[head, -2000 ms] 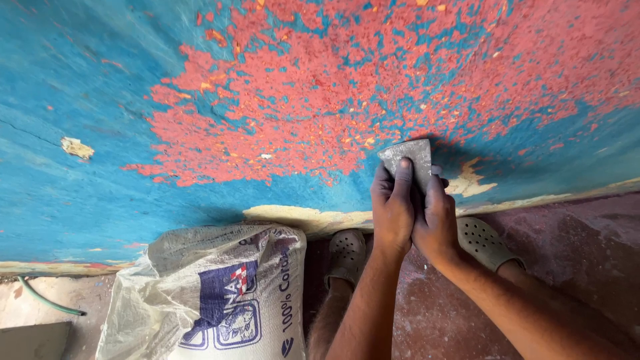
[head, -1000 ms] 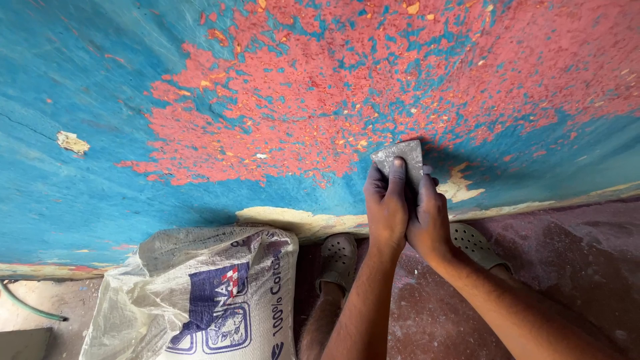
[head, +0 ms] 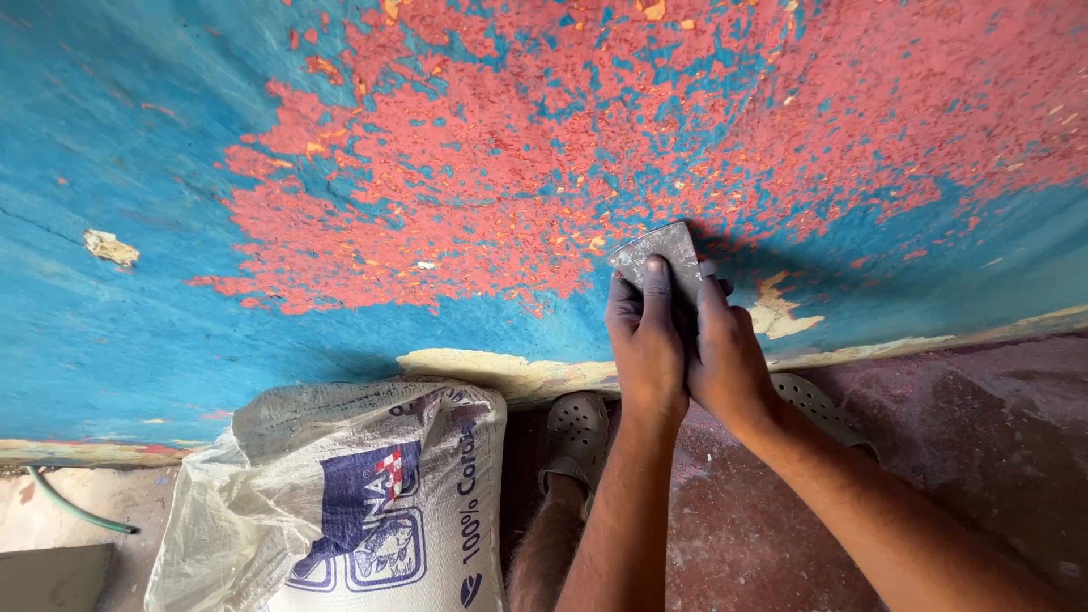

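Both my hands grip one metal scraper (head: 671,246), its wide blade edge resting on the painted wall (head: 510,153). My left hand (head: 650,348) has its thumb laid along the blade's face. Against the tool's right side, my right hand (head: 731,357) closes around it, so the handle is hidden. Around the blade the wall shows blue paint with large flaking patches of pink-red and small orange chips. To the right of my hands is a bare cream plaster patch (head: 778,310).
A woven plastic sack (head: 408,510) with printing leans by the wall at lower left. My feet in clogs (head: 578,433) stand at the wall's base on a dusty reddish floor (head: 722,527). A green hose (head: 76,506) and a grey slab (head: 55,578) lie at far left.
Both hands keep their hold on the scraper, which has stayed near the lower edge of the pink patch, with only small shifts. The view has moved slightly.
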